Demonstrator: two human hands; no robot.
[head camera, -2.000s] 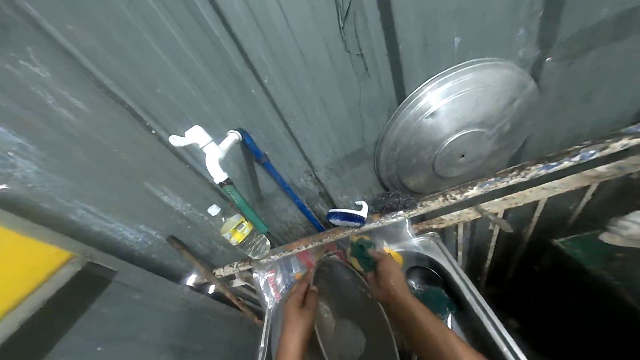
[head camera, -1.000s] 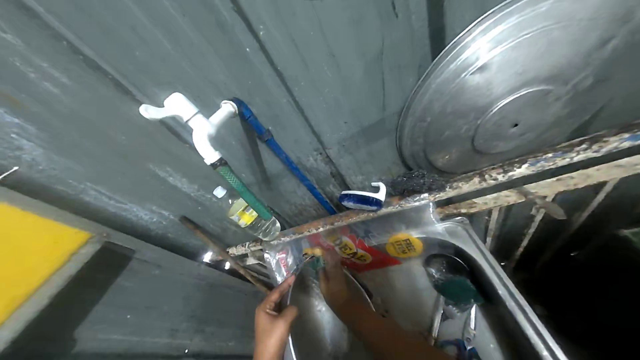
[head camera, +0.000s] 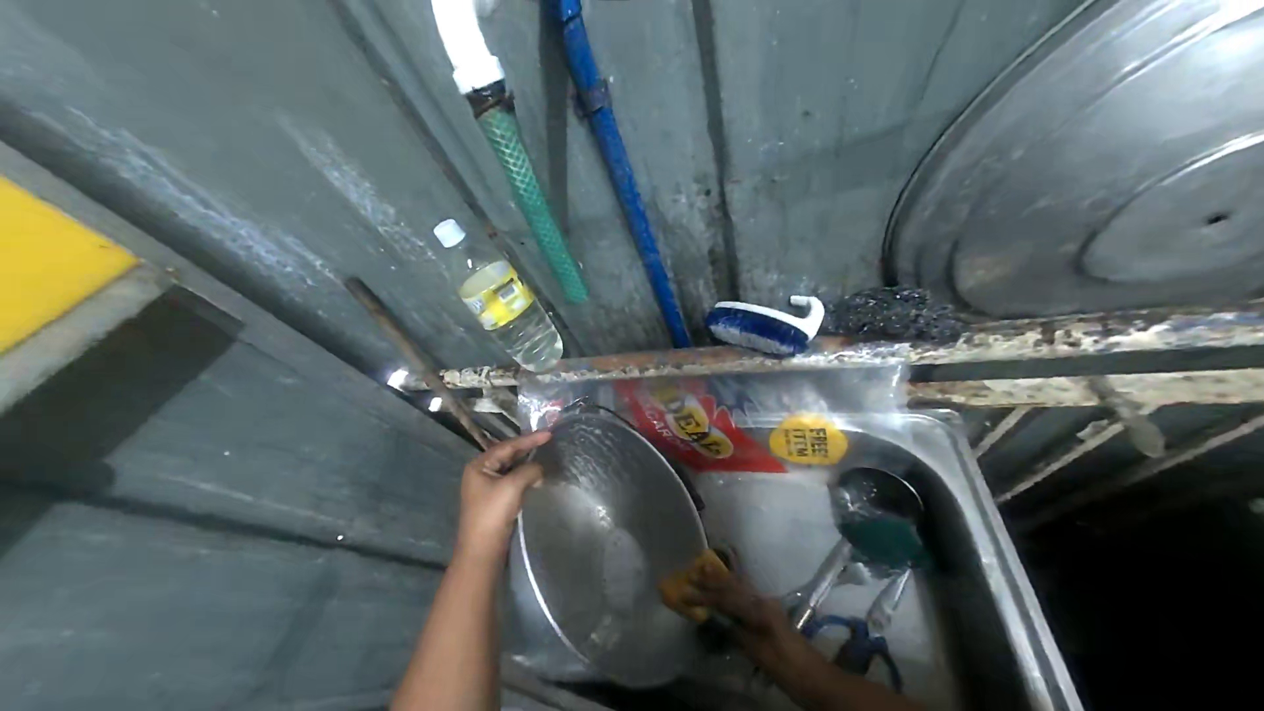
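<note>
A large round metal pot stands tilted at the left side of the stainless steel sink, its wet inside facing me. My left hand grips the pot's upper left rim, thumb inside. In my right hand is a yellow sponge, at the pot's lower right rim. To the right of that hand, in the sink, lie a ladle, a dark green scrubbing pad and blue-handled scissors. A plastic sheet with red and yellow print covers the sink's back edge.
Behind the sink, a rusty rail carries a blue-and-white scrub brush, a dark metal scouring pad and a clear plastic bottle. A green hose hangs from a white pipe. A big round metal lid leans on the wall.
My right hand has moved with the sponge from the pot's far side to its lower right rim. My left hand has moved up along the left rim. The view has come closer.
</note>
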